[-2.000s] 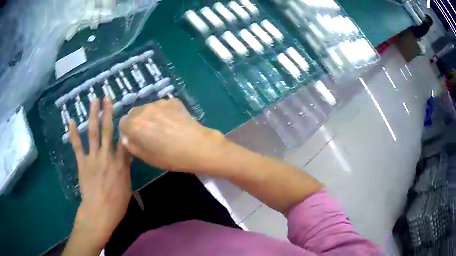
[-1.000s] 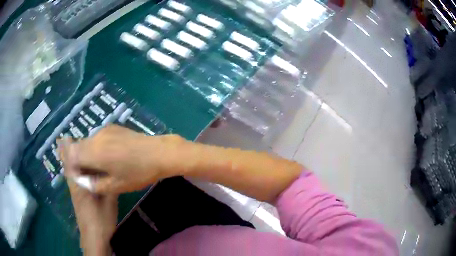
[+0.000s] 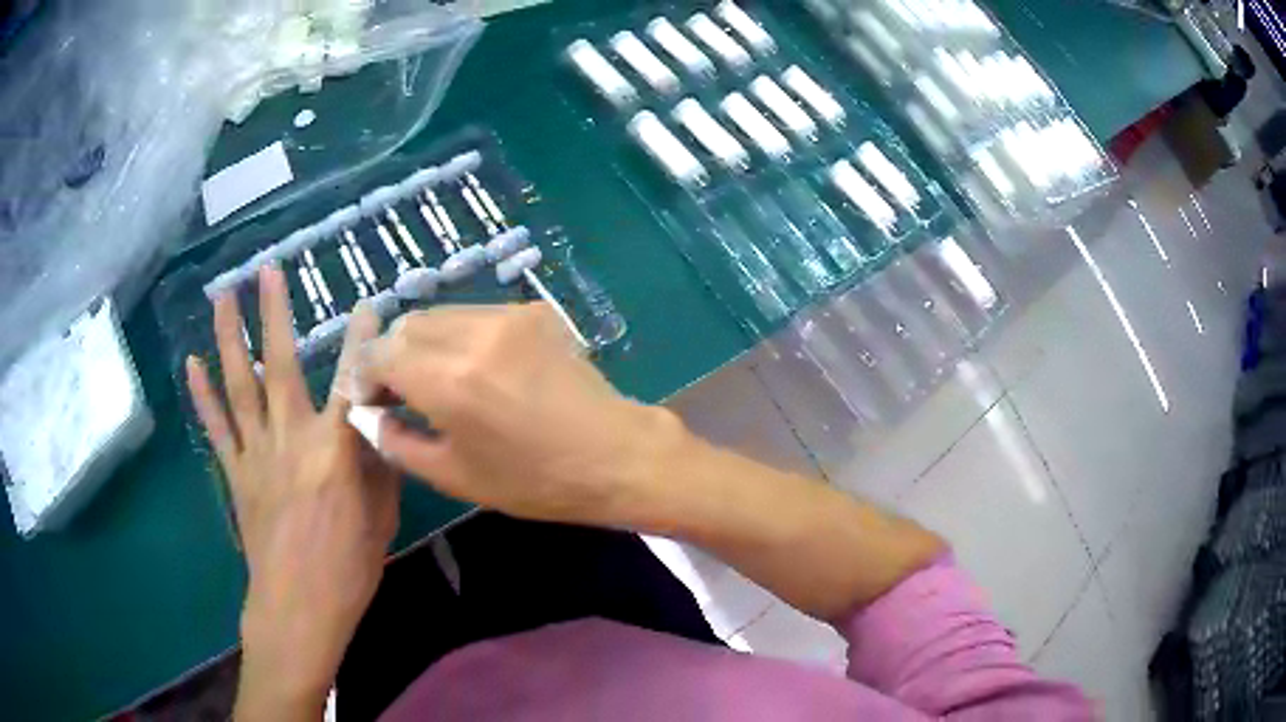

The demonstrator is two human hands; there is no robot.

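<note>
The clear ribbed component tray [image 3: 599, 327] lies in front of me, holding rows of thin pin parts with grey ends [image 3: 399, 237]. My left hand [image 3: 303, 459] is over its left part, palm down, with several fingers spread; its thumb is hidden. My right hand [image 3: 487, 402] is bent against the left index finger, over the tray's near side. A small white piece [image 3: 370, 422] shows at the right fingertips, between the hands; whether it is a part or a finger cover is unclear. One pin part [image 3: 557, 303] lies slanted at the tray's right end.
A clear tray [image 3: 748, 233] of white units [image 3: 666, 145] overhangs the bench edge at right. Filled trays [image 3: 1093, 162] lie beyond it. A crumpled clear bag [image 3: 85, 155], white card [image 3: 247, 184] and white packet [image 3: 71, 416] are at left. Dark stacked trays [image 3: 1241, 607] stand far right.
One second ago my right hand covered much of the left hand; now the left fingers show spread over the tray. The white piece remains between the hands. The camera view has shifted.
</note>
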